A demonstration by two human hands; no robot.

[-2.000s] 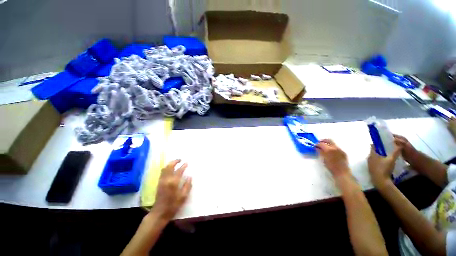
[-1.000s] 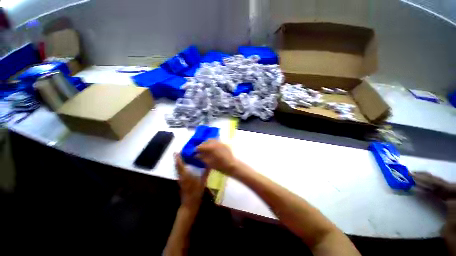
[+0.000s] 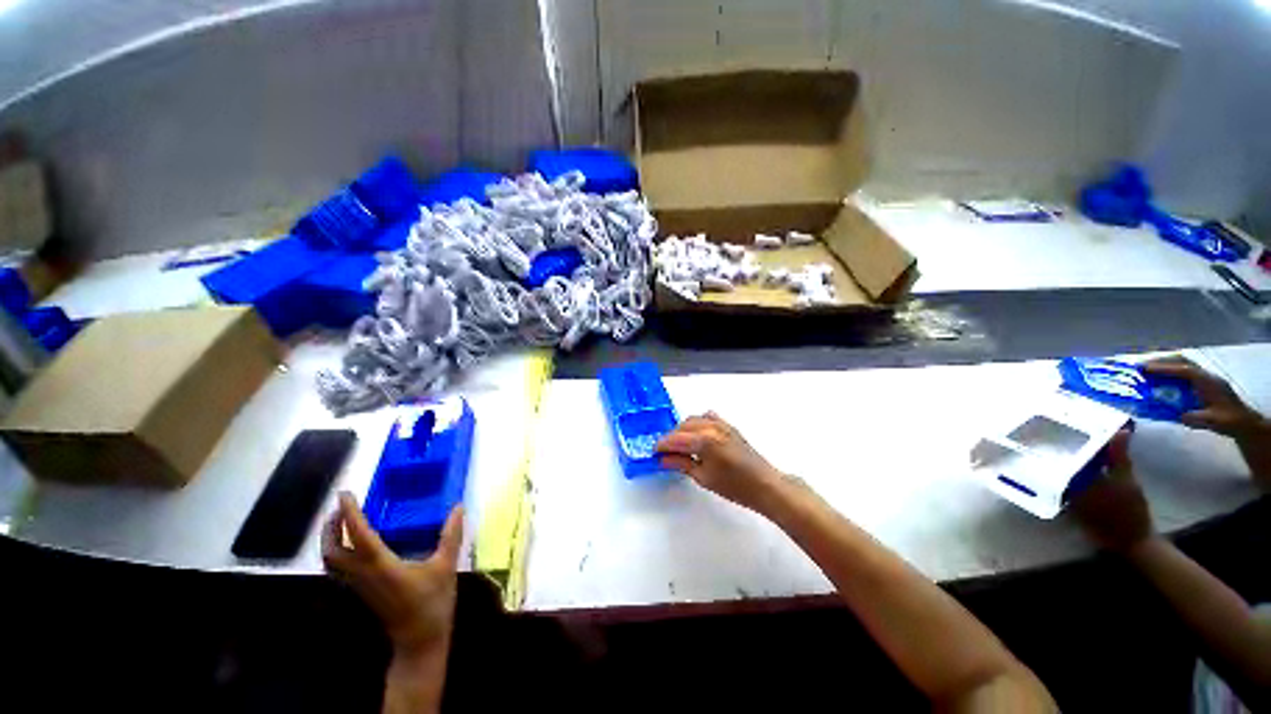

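Observation:
A single blue tray [image 3: 638,416] lies on the white tabletop, its recesses looking empty. My right hand [image 3: 718,458] pinches its near right corner. A nested stack of blue trays [image 3: 418,477] stands to the left. My left hand [image 3: 397,569] is at the near end of the stack, thumb and fingers spread to either side; whether they touch it is unclear. White coiled cables [image 3: 481,272] lie in a big heap behind. An open brown carton [image 3: 753,147] holds small white adapters [image 3: 718,262].
A black phone [image 3: 296,492] and closed carton [image 3: 147,384] are at left. A yellow strip [image 3: 519,481] lies between the trays. Spare blue trays [image 3: 314,251] are behind the cables. At right, another person's hands hold a white box [image 3: 1052,453] and filled blue tray [image 3: 1136,388].
The view has turned back right. My right hand has moved from the stack to the right with a single tray. My left hand has opened. The neighbour's filled tray has been picked up.

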